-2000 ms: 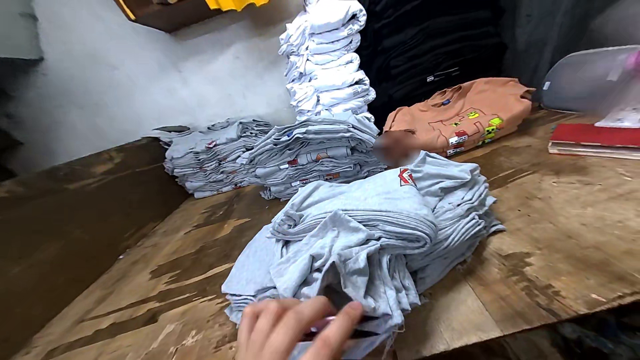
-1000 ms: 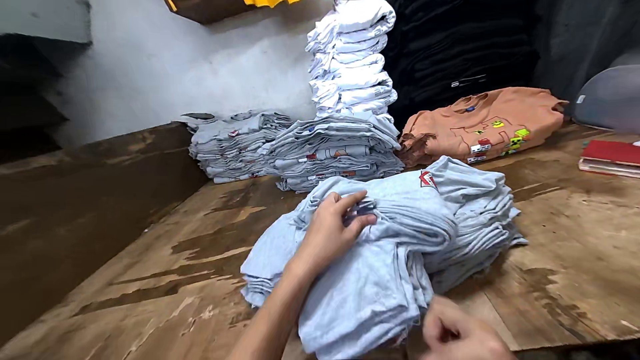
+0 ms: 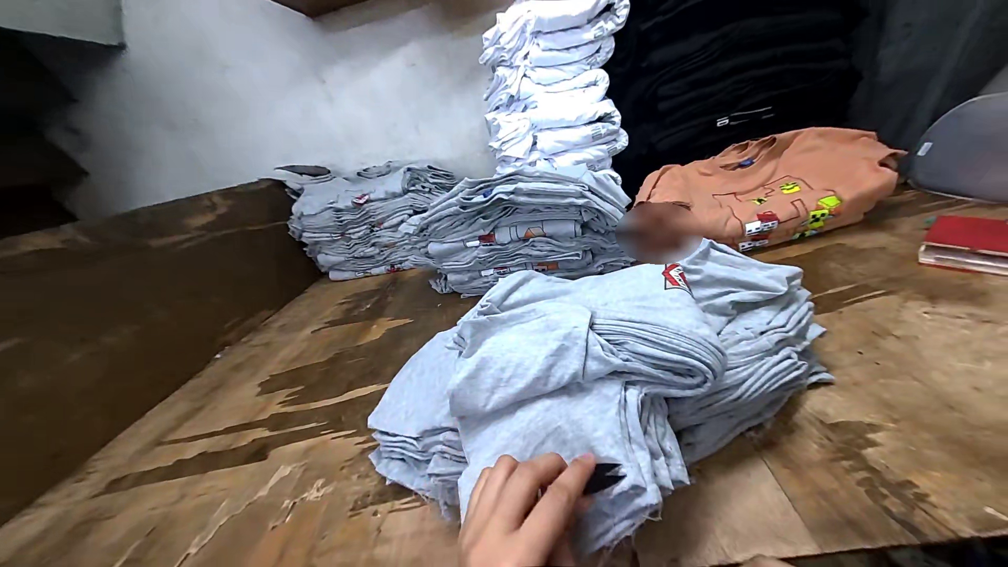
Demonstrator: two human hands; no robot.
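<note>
My left hand (image 3: 524, 508) is low in the middle of the head view, at the near edge of a folded light grey T-shirt pile (image 3: 543, 417). Its fingers are bent together, and a small dark pointed thing (image 3: 605, 477) sticks out between thumb and forefinger, against the cloth. I cannot tell what tool it is. Of my right hand (image 3: 765, 561), only a sliver of skin shows at the bottom edge, so its grip is hidden. Thick folded layers lie over the pile's middle; a red-and-white print (image 3: 675, 277) marks its top.
Two grey shirt stacks (image 3: 362, 220) (image 3: 524, 228) stand behind on the wooden table (image 3: 236, 425), with tall white (image 3: 555, 94) and black stacks (image 3: 732, 71) farther back. An orange printed garment (image 3: 787, 189), a red book-like item (image 3: 969, 240) and a clear plastic piece (image 3: 965, 150) are at right. A wooden side board (image 3: 142, 315) borders the left.
My left hand has come down from the top of the pile to its near edge. My right hand, beside the near edge a second ago, is now almost out of view.
</note>
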